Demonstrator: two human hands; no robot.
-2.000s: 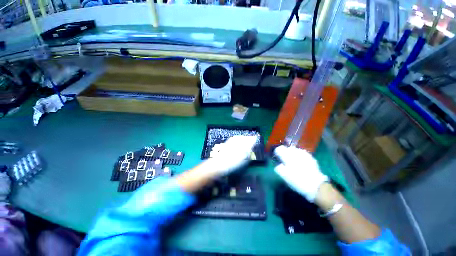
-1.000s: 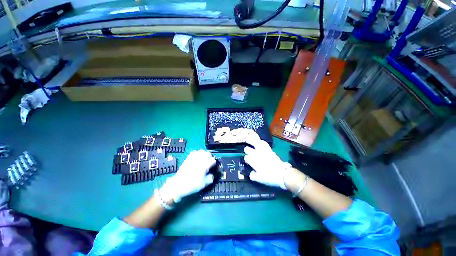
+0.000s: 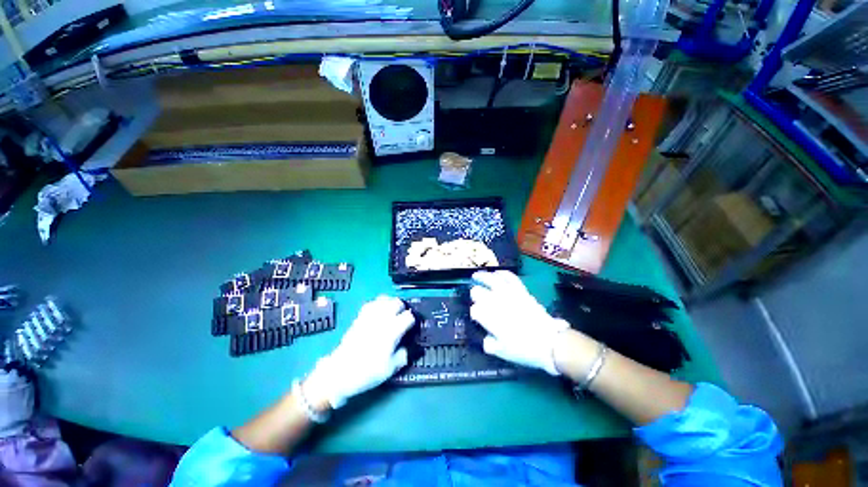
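The black assembly fixture (image 3: pixel 457 377) lies in front of me, with white lettering on its front edge and a comb edge showing above it. A black plate (image 3: pixel 441 328) with a white mark lies on it. My gloved left hand (image 3: pixel 366 350) grips the plate's left end. My gloved right hand (image 3: pixel 517 323) grips its right end. Both hands' fingertips are partly hidden. Behind the fixture is the black parts tray (image 3: pixel 398 276), with tiny silver screws (image 3: pixel 447 224) at its back and cream pads (image 3: pixel 449 254) at its front.
Finished heat sinks (image 3: pixel 276 304) with pale squares lie in a group at left. Loose black parts (image 3: pixel 619 319) are piled at right. A red-orange board (image 3: pixel 552 200) with a clear strip stands right rear. A fan (image 3: pixel 398 109) and a long cardboard box (image 3: pixel 238 178) are at the rear.
My hands have come from the tray and the right side to the fixture. Over the last second they stay at the plate's two ends, and the small pale pieces there show less clearly.
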